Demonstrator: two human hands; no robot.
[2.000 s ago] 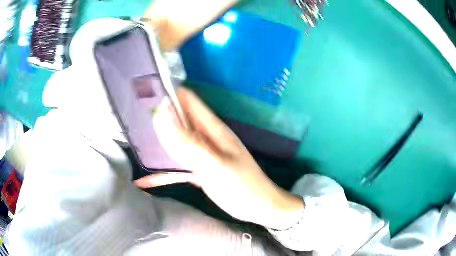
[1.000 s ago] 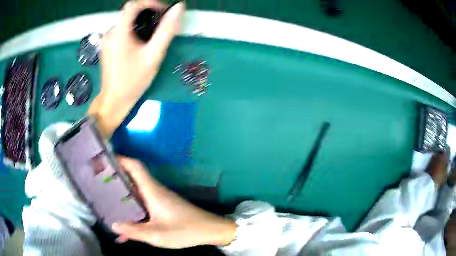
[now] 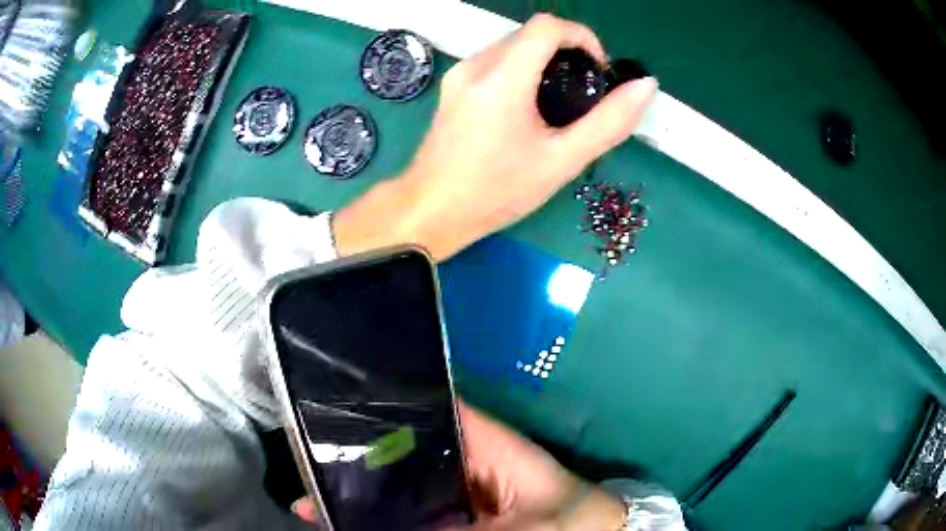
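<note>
My left hand [image 3: 498, 135] is at the top by the white rail, with its fingers around a round black housing [image 3: 568, 87]. A second dark shape is partly hidden behind its fingertips. My right hand [image 3: 519, 472] is at the bottom, holding a smartphone [image 3: 368, 384] with a mostly dark screen and a green patch. The phone covers part of the hand. A blue sheet [image 3: 498, 301] with white dots [image 3: 543, 360] lies behind the phone, partly covered. Black tweezers [image 3: 742, 448] lie on the green bench at the lower right.
Three ringed black discs [image 3: 340, 141] lie left of my left hand. A tray of dark red bits [image 3: 156, 114] is at far left. A loose pile of tiny parts [image 3: 614, 221] lies below the white rail [image 3: 757, 176]. A black piece [image 3: 837, 137] lies beyond it. Another tray [image 3: 925, 451] is at right.
The view has shifted, bringing the discs and tray into fuller view. The phone screen has gone from a light display to mostly dark. My left hand, cut off at first, now shows with the housing.
</note>
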